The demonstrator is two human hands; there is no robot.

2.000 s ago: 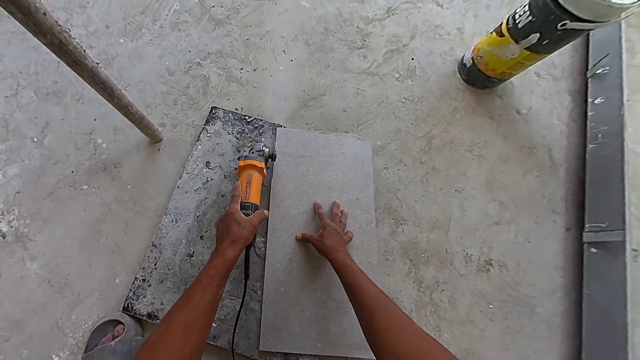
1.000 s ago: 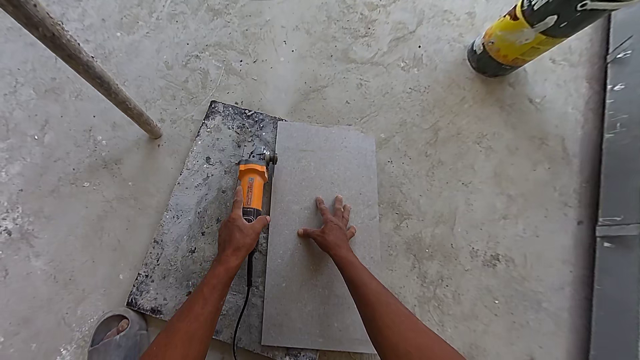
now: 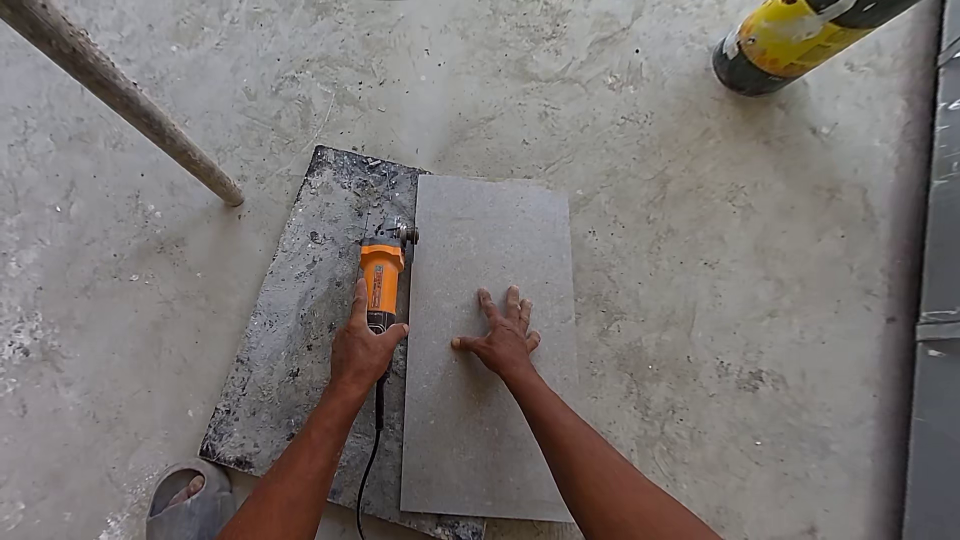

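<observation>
My left hand (image 3: 366, 351) is closed around the rear of an orange angle grinder (image 3: 381, 279), whose head and disc side lie right at the left long edge of a grey rectangular tile (image 3: 487, 240). My right hand (image 3: 507, 336) rests on the tile with its fingers spread, holding nothing. The tile lies partly over a stained, splattered dark board (image 3: 300, 300), which sticks out to its left. A black cord (image 3: 367, 465) runs from the grinder's rear down toward me. Some of the fingers of my left hand are hidden under the grinder.
A worn wooden pole (image 3: 150, 124) meets the concrete floor (image 3: 675, 300) at upper left. A black and yellow bucket (image 3: 772, 49) stands at upper right. Along the right edge lies a long grey metal piece (image 3: 934, 420). A foot in a grey sandal (image 3: 191, 502) shows at lower left.
</observation>
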